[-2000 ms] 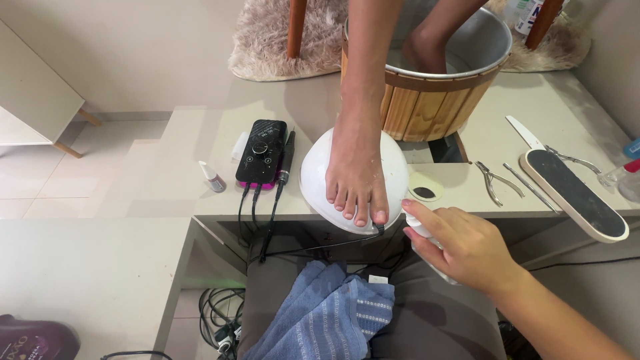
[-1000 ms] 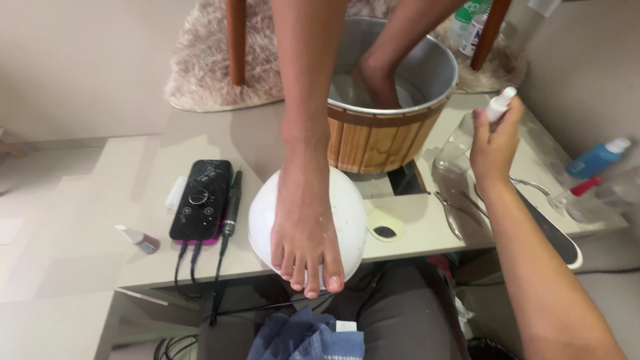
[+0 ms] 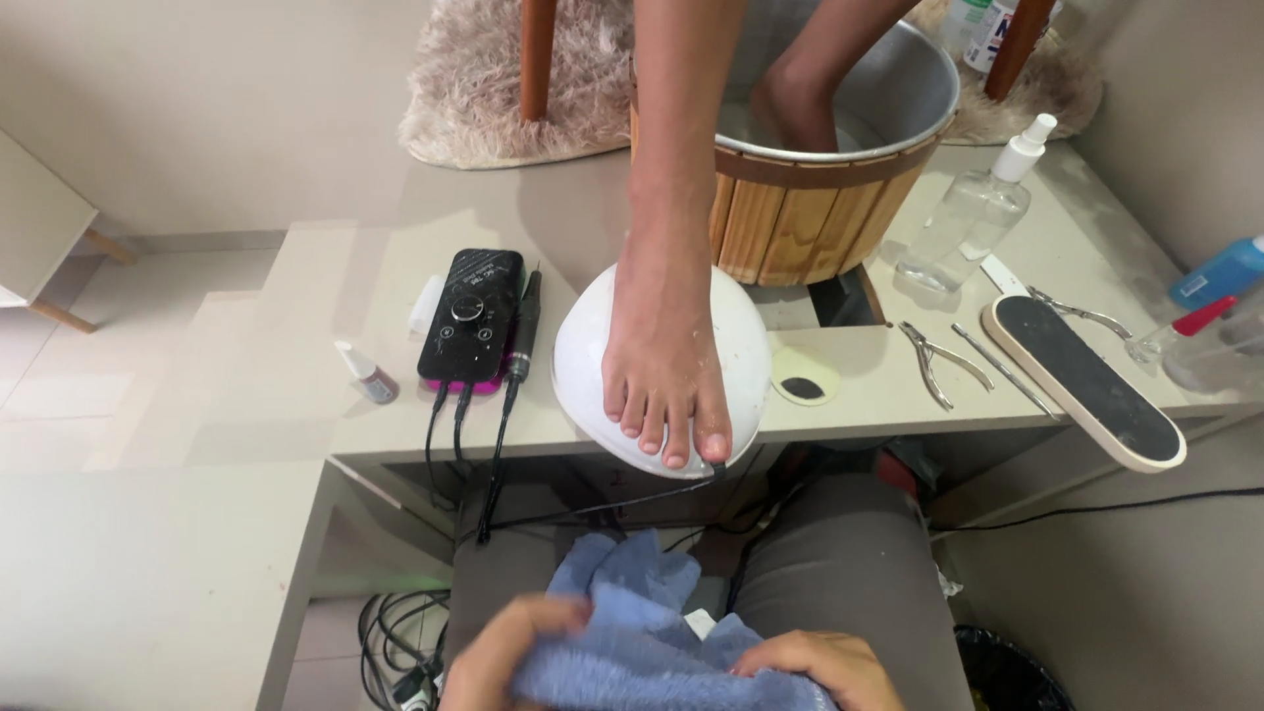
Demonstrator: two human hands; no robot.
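Low in the head view, my left hand (image 3: 518, 647) and my right hand (image 3: 825, 667) hold a blue towel (image 3: 632, 647) between them, over my lap. The left hand is a little blurred. Beyond the towel, another person's bare foot (image 3: 667, 346) rests on a white domed device (image 3: 741, 365) at the table's edge. Their other foot (image 3: 798, 109) is inside a wood-clad metal tub (image 3: 820, 217). A clear spray bottle (image 3: 968, 222) with a white top stands right of the tub.
Left of the foot lie an electric nail drill's control box (image 3: 472, 316), its handpiece (image 3: 523, 326) and a small bottle (image 3: 367, 373). On the right are cuticle nippers (image 3: 938, 360), a metal tool (image 3: 1005, 370), a foot file (image 3: 1086, 380) and a blue bottle (image 3: 1224, 272). Cables hang below the table.
My right hand has let go of the spray bottle, which it held one second ago, and moved down to the towel. My left hand has come into view on the towel.
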